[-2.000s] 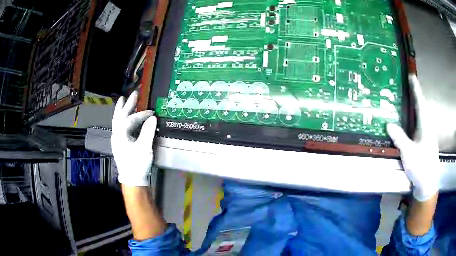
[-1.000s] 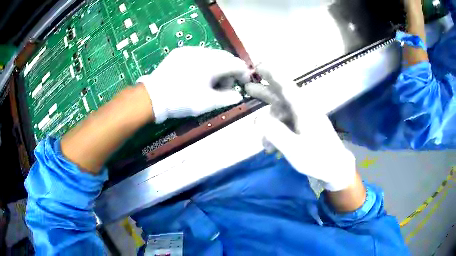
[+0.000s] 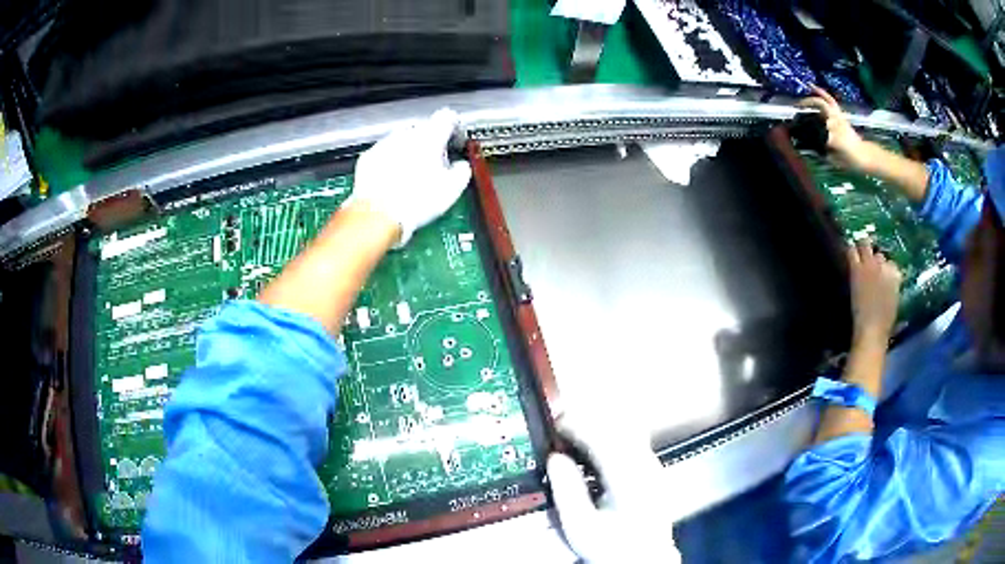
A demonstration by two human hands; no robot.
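Observation:
A large green circuit board (image 3: pixel 375 320) lies in a black carrier with red-brown edge bars (image 3: pixel 512 303), on the conveyor. My left hand (image 3: pixel 410 176), in a white glove, is closed at the carrier's far right corner, with a dark piece at its fingertips. My right hand (image 3: pixel 612 501), also gloved, is at the near right corner, thumb and fingers around the corner; it is partly cut off by the lower edge. My left forearm hides part of the board.
A coworker's bare hands (image 3: pixel 876 275) are at another board in a carrier (image 3: pixel 804 182) on the right. A shiny metal surface (image 3: pixel 628 297) shows between the carriers. Silver rails (image 3: pixel 617 105) run behind. Dark slabs (image 3: pixel 276 55) and component trays (image 3: pixel 705 44) lie on the green shelf.
The view has turned and shows more of the line. My left hand has moved from the near right corner to the far right corner. My right hand stays by the near right corner.

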